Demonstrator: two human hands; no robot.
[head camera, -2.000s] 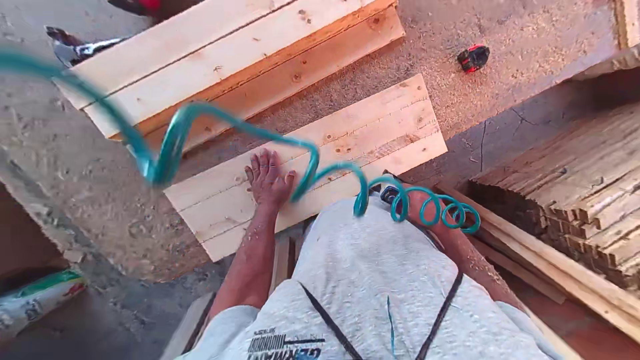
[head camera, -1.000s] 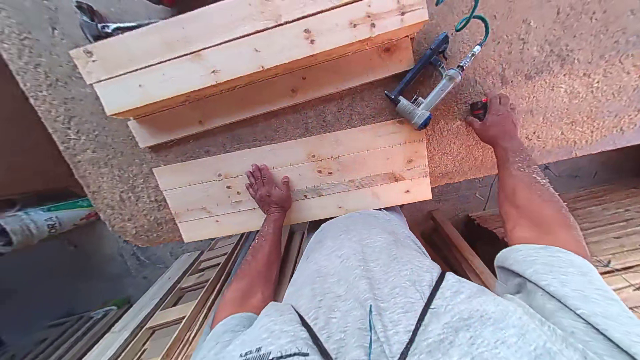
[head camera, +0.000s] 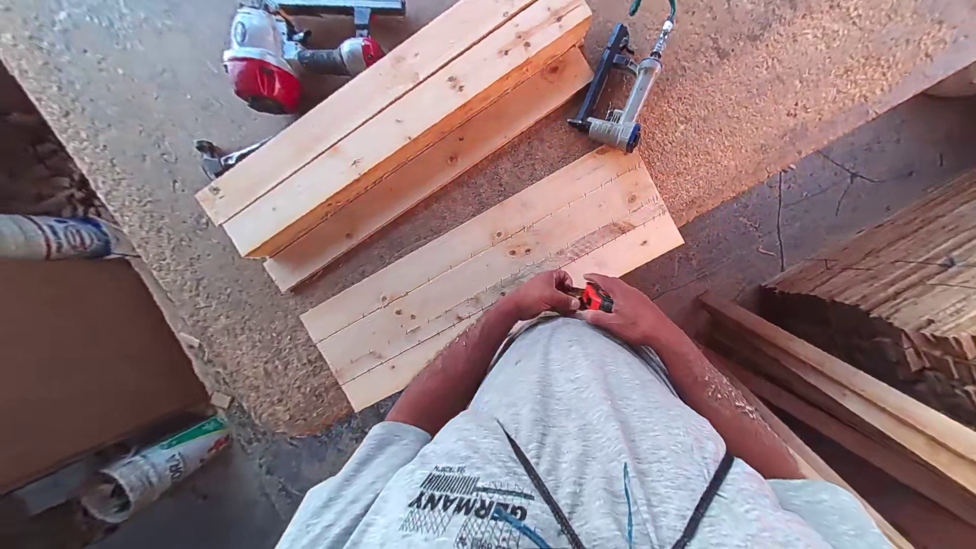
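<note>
My right hand (head camera: 621, 309) is closed around a red and black tape measure (head camera: 596, 297), close to my waist. Fingers of my left hand (head camera: 543, 296) meet at its left side, apparently pinching the tape's end; the exact grip is too small to tell. Just beyond both hands lies a panel of joined softwood boards (head camera: 488, 267), with rows of staples along its seams. At the panel's far right corner rests a pneumatic stapler (head camera: 629, 95) with a green hose. A stack of planks (head camera: 412, 122) lies behind the panel.
A red and white nail gun (head camera: 267, 65) and a hammer (head camera: 225, 156) lie by the stack on the sawdust-strewn worktable (head camera: 762, 91). Piled wood slats (head camera: 900, 259) and long beams (head camera: 839, 366) are at the right. A cardboard box (head camera: 84, 358) and a printed sack (head camera: 156, 469) are at the left.
My right hand has picked up the tape measure from the table and brought it to my waist. My left hand has left the panel and joined it. The view has turned.
</note>
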